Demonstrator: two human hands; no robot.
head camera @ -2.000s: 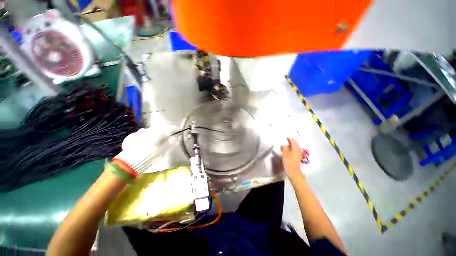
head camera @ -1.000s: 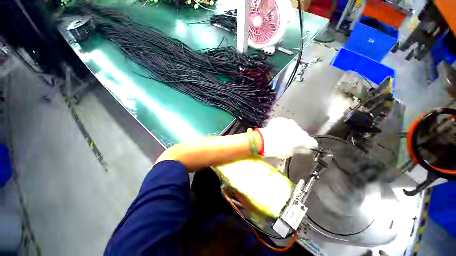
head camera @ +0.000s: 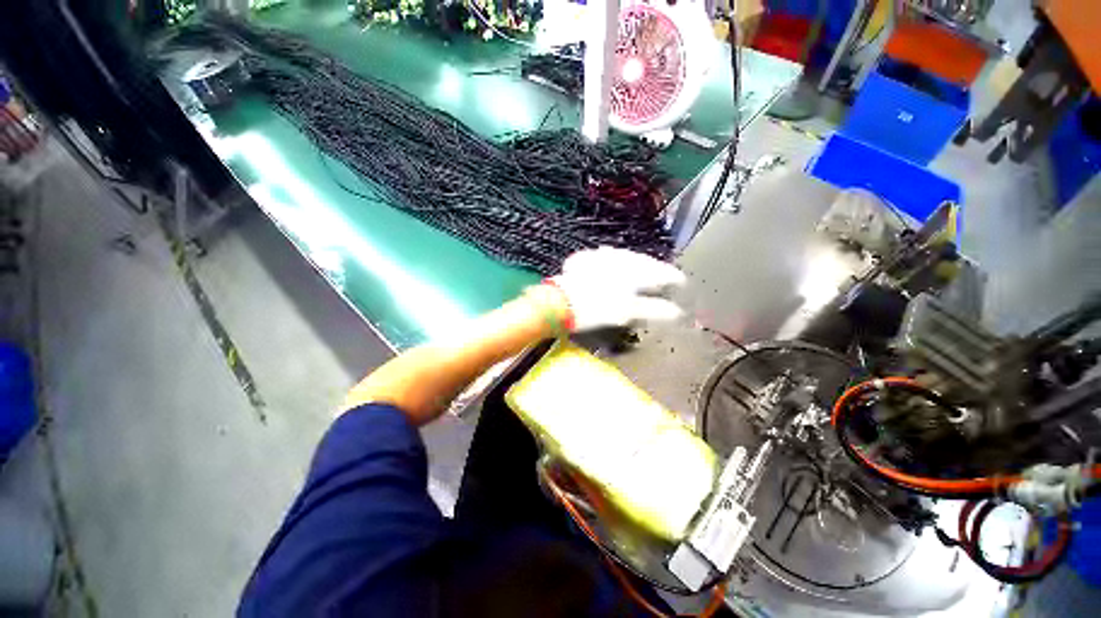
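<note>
My left hand (head camera: 618,290), in a white glove, has its fingers stretched out and apart, with nothing seen in it. It is over the machine top's left edge, between the black cable heap (head camera: 423,181) and the round metal disc (head camera: 845,561). Metal posts and forks show on the disc. A short dark cable end (head camera: 724,336) sticks out at the disc's upper left rim, apart from the hand. The silver slide (head camera: 724,519) runs along the disc's left side. My right hand is not in view.
A yellow wrapped pad (head camera: 616,447) lies in front of my left forearm. A metal mechanism (head camera: 954,374) with orange and black hoses (head camera: 899,477) covers the disc's right part. A pink-and-white fan (head camera: 646,66) stands on the green table (head camera: 278,205). Blue crates (head camera: 893,175) are behind.
My left hand has moved left, away from the clamp and disc. The blurred disc now shows its posts sharply. The mechanism with hoses has come over the disc's right side.
</note>
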